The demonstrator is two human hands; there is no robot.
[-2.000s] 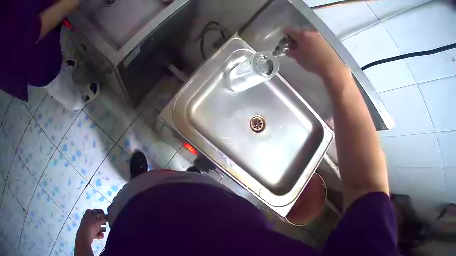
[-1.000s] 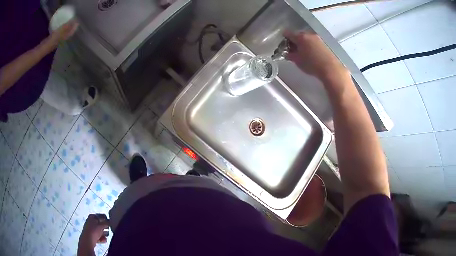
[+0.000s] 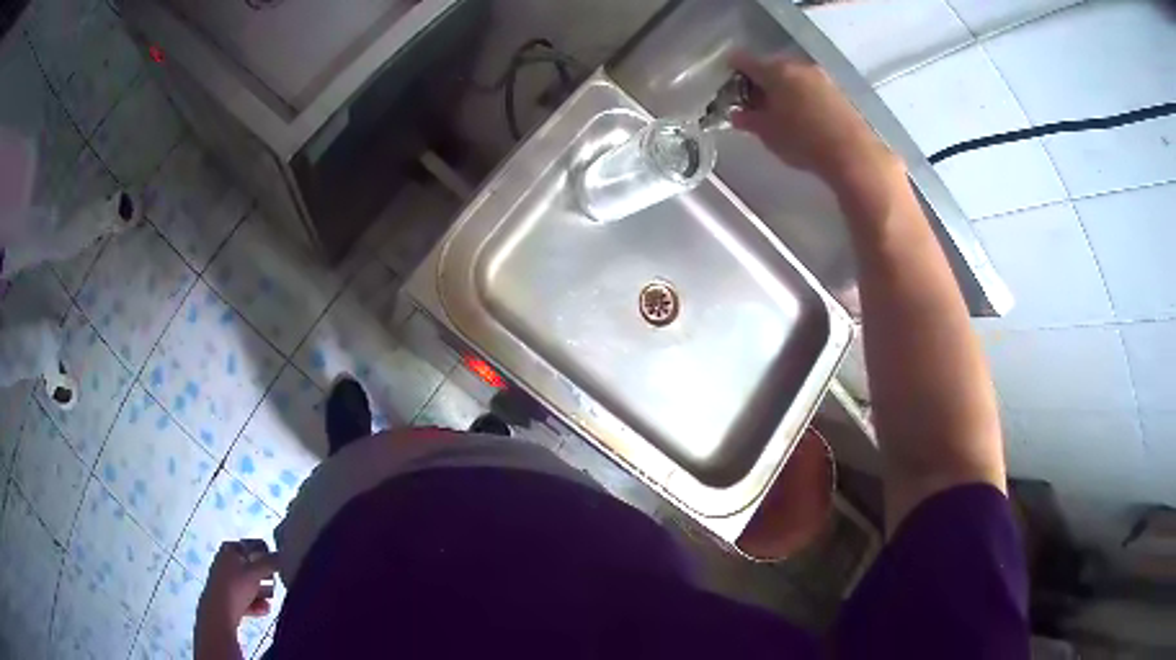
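The clear water bottle (image 3: pixel 632 177) stands in the steel basin (image 3: pixel 568 329) at its upper end, with its open mouth under the metal dispenser tap (image 3: pixel 726 101). The bottle looks tilted in this view, and no hand touches it. My right hand (image 3: pixel 787 114) is closed on the tap at the steel backboard. My left hand (image 3: pixel 236 583) hangs low at my left side with its fingers curled. A small silver and dark shape shows at its fingers, too small to name.
A reddish-brown bucket (image 3: pixel 793 503) is under the basin's right end. A second steel basin unit (image 3: pixel 290 123) stands at the upper left. A black hose (image 3: pixel 1058 134) runs along the tiled wall. Part of another person's light clothing and shoes (image 3: pixel 58 387) shows at the left edge.
The other person in purple has moved off to the left, mostly out of the picture. The view has shifted slightly. My right hand stays on the tap and the bottle stays beneath it.
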